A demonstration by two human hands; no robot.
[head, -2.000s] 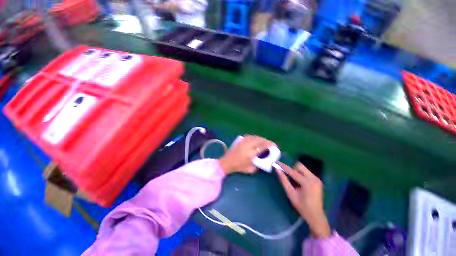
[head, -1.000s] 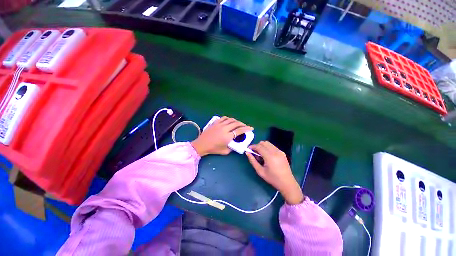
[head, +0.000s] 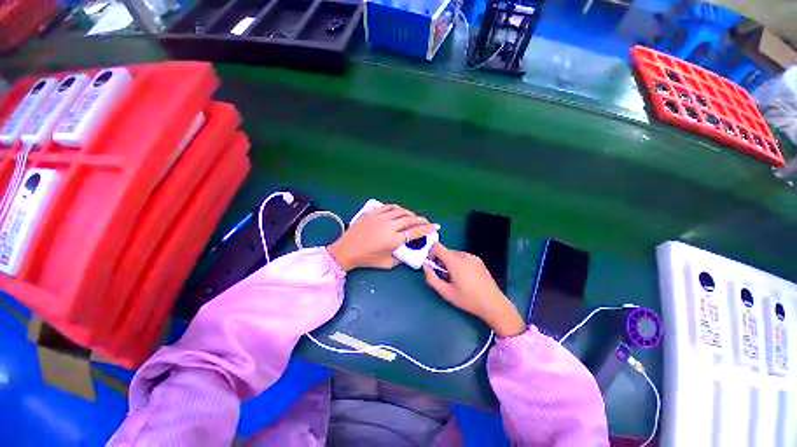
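A white power bank [head: 411, 252] with a black oval window lies on the dark green mat in front of me. My left hand [head: 381, 237] is over it and holds it, hiding most of its face. My right hand [head: 465, 281] pinches a small white cable plug [head: 431, 263] at the power bank's near end; whether it is fully inserted cannot be told. The white cable [head: 434, 368] loops over the bench near my body. A dark test phone [head: 487, 245] lies just right of my hands, and a second one [head: 559, 281] lies further right.
Red blister trays [head: 85, 203] with white units are stacked left. A long dark unit [head: 249, 238] and a tape roll [head: 301, 230] lie beside my left arm. A purple round item [head: 645, 328] and a white tray [head: 688, 404] are right. A black tray [head: 336, 56], blue box [head: 403, 29] and red grid tray [head: 710, 108] stand far.
The view has shifted and steadied, so the bench things sit slightly differently in the picture. Both hands stay at the power bank, with the right fingers still at its near end.
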